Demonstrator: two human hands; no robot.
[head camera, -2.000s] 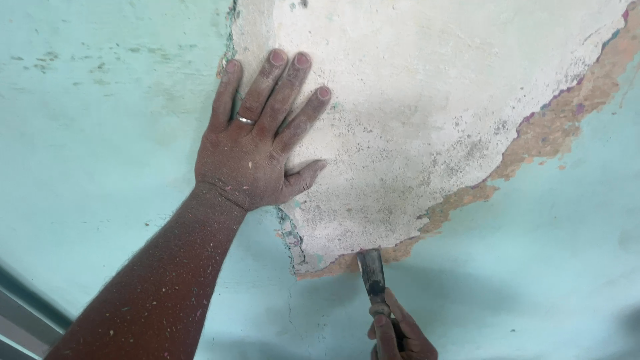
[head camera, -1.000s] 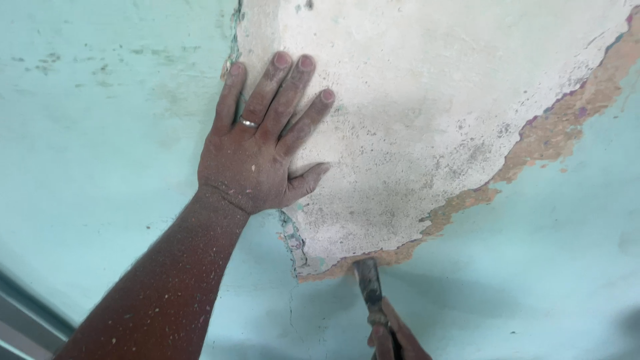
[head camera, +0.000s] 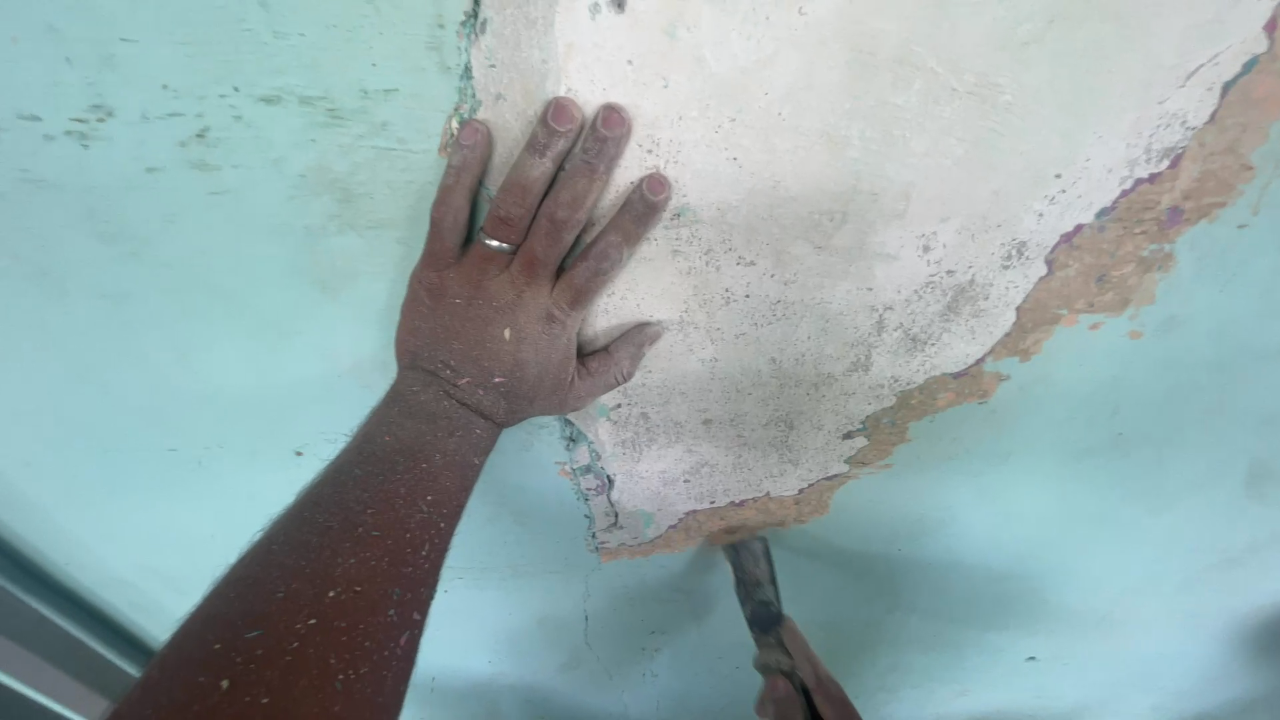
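Observation:
My left hand (head camera: 500, 300), dusty and wearing a silver ring, lies flat with spread fingers across the left edge of a bare whitish plaster patch (head camera: 800, 250). Around the patch is a wall painted light turquoise (head camera: 250, 320). My right hand (head camera: 800, 680), partly cut off by the bottom edge of the view, grips a scraper (head camera: 753, 580) with a worn, stained metal blade. The blade's tip is at the lower border of the patch, by a strip of exposed tan underlayer (head camera: 760, 515). Most of the handle is hidden by the fingers.
Cracked, flaking paint (head camera: 593, 480) runs down the patch's lower left edge, with a thin crack below it. The tan strip climbs to the upper right. A grey frame or rail (head camera: 70, 630) crosses the lower left corner. Paint flecks dot my left forearm.
The scraper in my right hand has shifted slightly along and below the tan strip, its tilt altered. My left hand stays pressed to the wall.

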